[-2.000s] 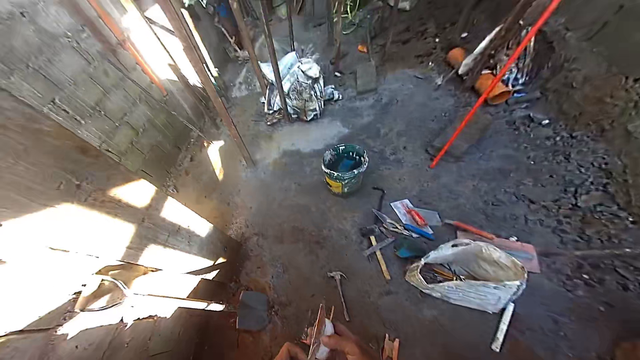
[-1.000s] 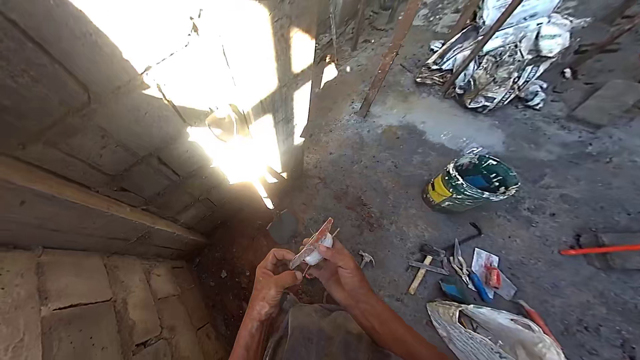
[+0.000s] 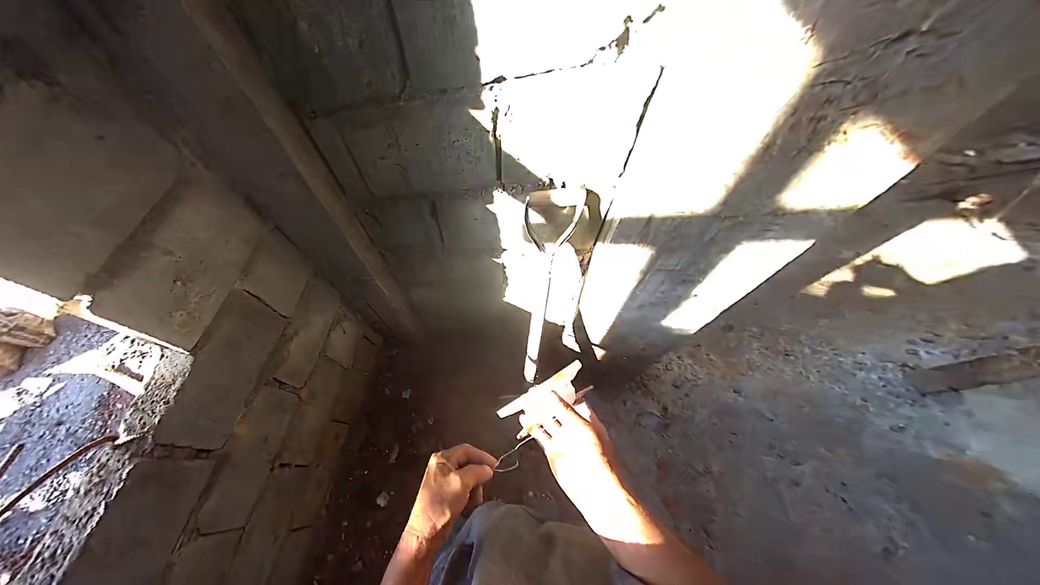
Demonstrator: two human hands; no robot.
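Observation:
My left hand [image 3: 457, 479] pinches the end of a thin looped cord [image 3: 510, 461] between thumb and fingers. The cord runs up to my right hand [image 3: 561, 426], which grips a flat, pale wooden piece [image 3: 540, 390], apparently a line winder, with a thin pointed bit sticking out at its right. My right fingers cover much of this piece, so whatever lies under them is hidden. Both hands are in front of my body, the left one lower and apart from the right.
A shovel [image 3: 546, 301] with a D-shaped handle leans at the sunlit block wall [image 3: 439, 154] ahead. Another block wall [image 3: 236, 406] rises on the left, with a ledge [image 3: 325, 187] above. A board [image 3: 975, 370] lies on the rough floor at right.
The view has swung left to the wall corner, and the bucket and tools are out of sight. My hands, together around the piece a second ago, are now apart with cord between them.

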